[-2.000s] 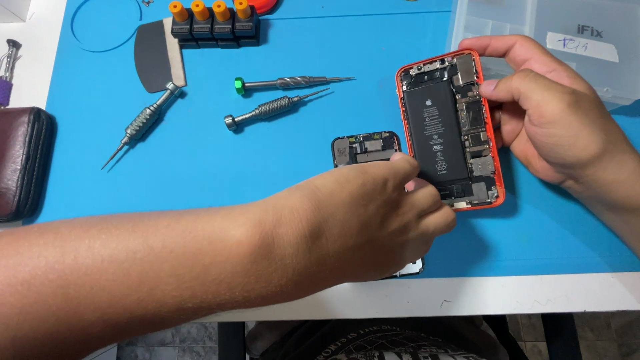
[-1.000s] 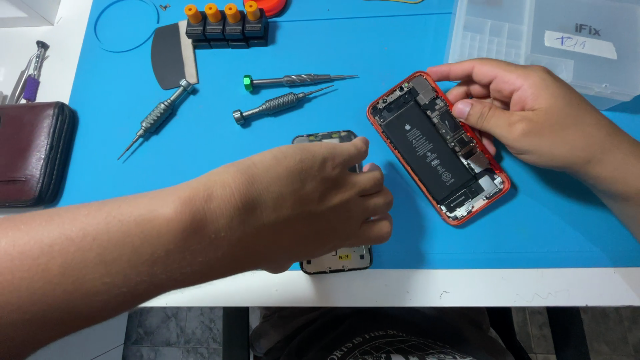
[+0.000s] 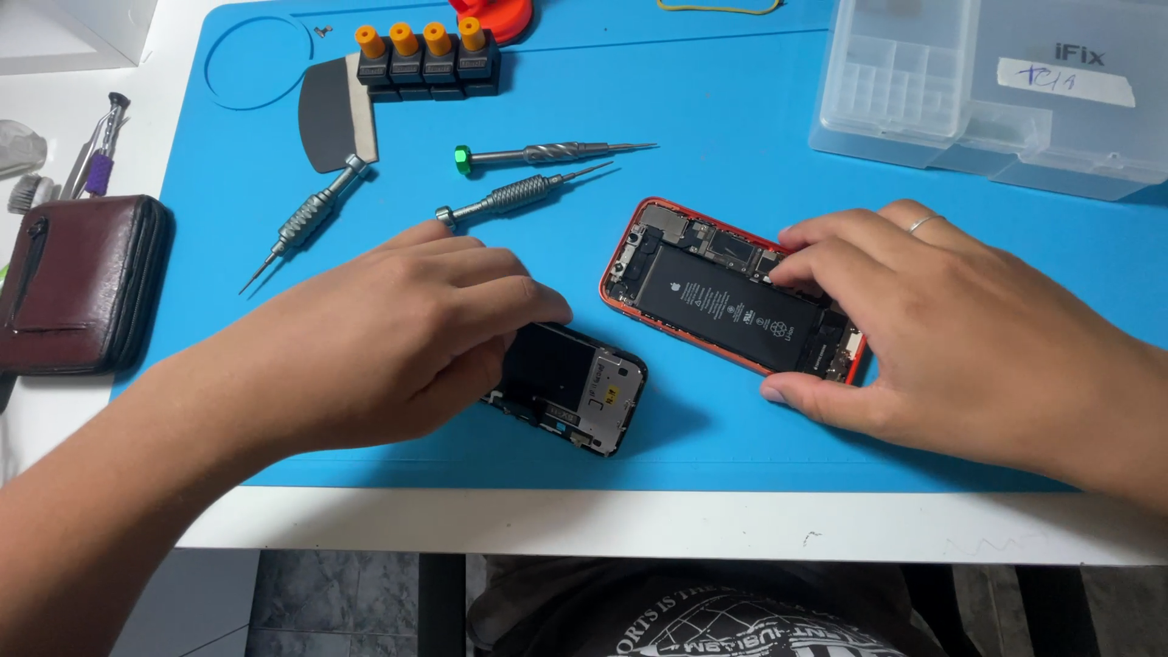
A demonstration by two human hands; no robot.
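An opened smartphone body in a red frame (image 3: 630,301), its black battery (image 3: 721,306) and boards exposed, lies tilted on the blue mat. My right hand (image 3: 912,319) grips its lower right end, fingers on the upper edge and thumb at the lower corner. To its left, a detached phone display assembly (image 3: 607,392) shows its inner side, metal plate and flex parts. My left hand (image 3: 429,338) holds this assembly by its upper left part, which the fingers hide. Just above that hand lies a precision screwdriver (image 3: 520,194), beside another with a green cap (image 3: 547,153).
A third screwdriver (image 3: 306,219) and a dark, flat scraper-like piece (image 3: 328,114) lie left. Behind are orange-capped bottles in a black rack (image 3: 433,68), a red round object (image 3: 502,18) and a clear plastic case (image 3: 912,146). A maroon zip case (image 3: 82,283) sits at far left.
The phone body, upright and raised two seconds ago, now lies tilted further, its top toward the left. The display assembly, upright a second ago, is now turned slantwise, with my left hand at its upper left.
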